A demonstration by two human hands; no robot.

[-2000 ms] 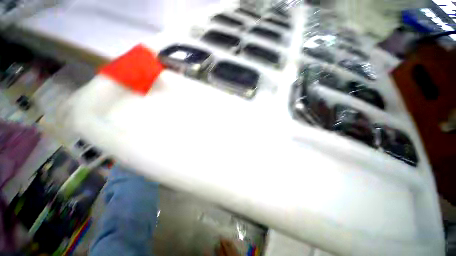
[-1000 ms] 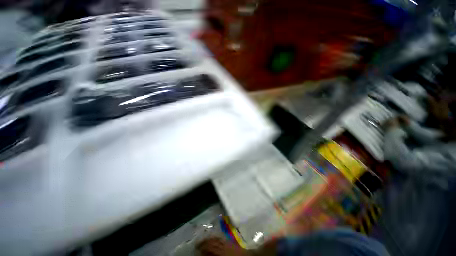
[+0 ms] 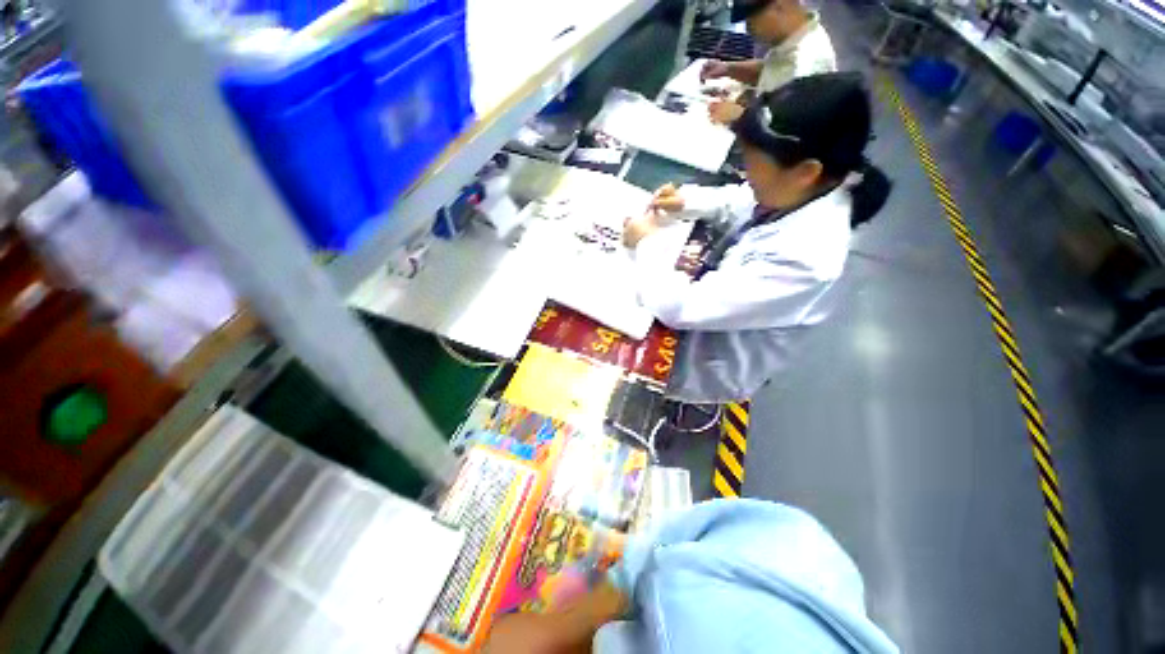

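My right hand (image 3: 556,620) is low in the frame over the printed poster mat (image 3: 511,511). It is partly cut off by the bottom edge and blurred, with a light blue sleeve behind it. Its fingertips and anything in them are hidden. My left hand is not in view. A white tray with long shallow compartments (image 3: 275,537) lies at the lower left, beside the mat; no watches show in it.
A grey post (image 3: 275,249) slants down to the bench. Blue bins (image 3: 371,121) stand on the shelf. An orange-brown board (image 3: 77,396) is at left. Yellow (image 3: 562,383) and dark-red boards (image 3: 607,339) lie beyond the mat. Two seated co-workers work further along; a floor aisle is at right.
The view has swung right and up. The tray filled with black watches and its red tag have left the picture. The bins, co-workers and aisle have come into view.
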